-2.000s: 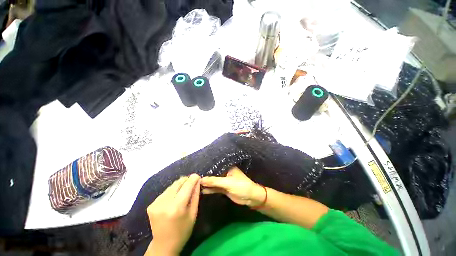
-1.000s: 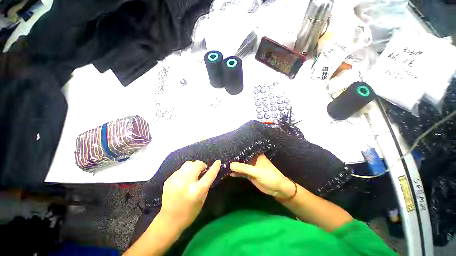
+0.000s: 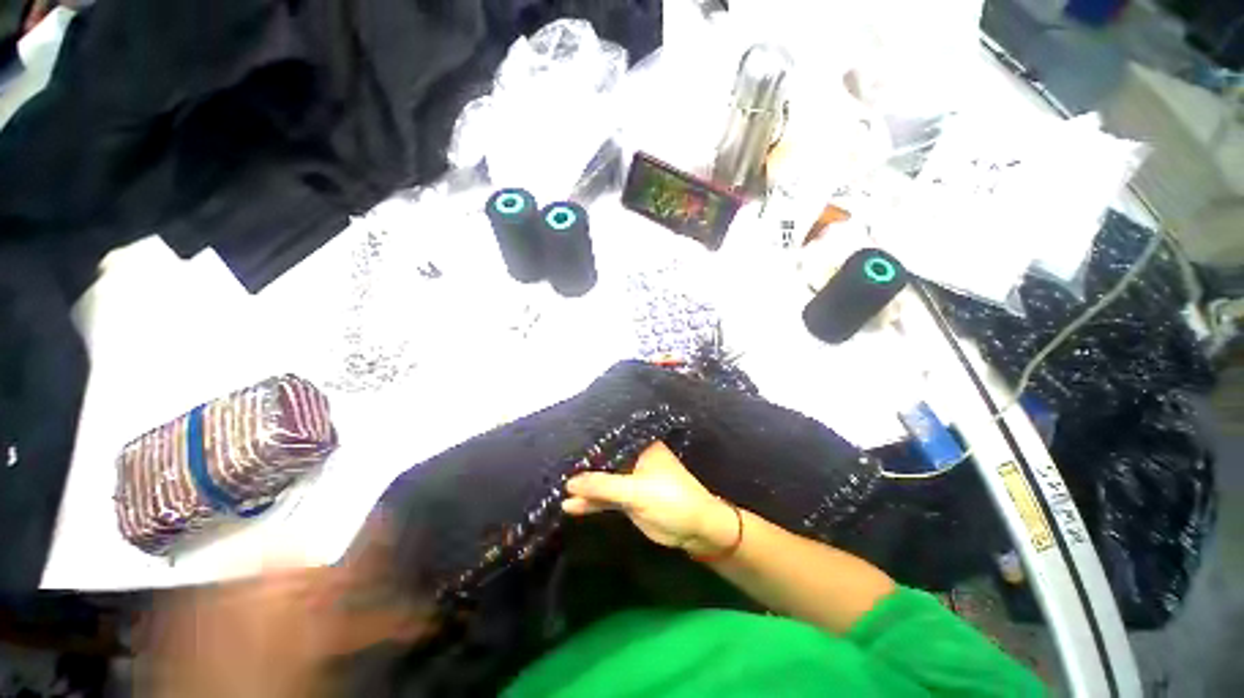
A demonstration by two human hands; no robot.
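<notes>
The black garment (image 3: pixel 546 443) lies over my lap and the near edge of the white table. A narrow trim with white flecks (image 3: pixel 525 516) runs along its edge. My right hand (image 3: pixel 648 499), with a thin red band at the wrist, holds the garment edge between thumb and fingers. My left hand (image 3: pixel 259 630) is a motion blur at the lower left, away from my right hand; its fingers and anything in them cannot be made out. No needle or thread can be seen.
A striped bundle (image 3: pixel 225 461) lies at left. Black thread cones (image 3: pixel 568 250), a lit phone (image 3: pixel 679 199) and a clear bottle (image 3: pixel 752 120) stand or lie behind the garment. Small round pieces (image 3: pixel 675 314) lie nearer. Another cone (image 3: pixel 854 295) and a pale cable (image 3: pixel 1078 323) are at right.
My left hand has left the garment edge beside my right hand and moved down and left, blurred. My right hand keeps its hold. The view has shifted between frames.
</notes>
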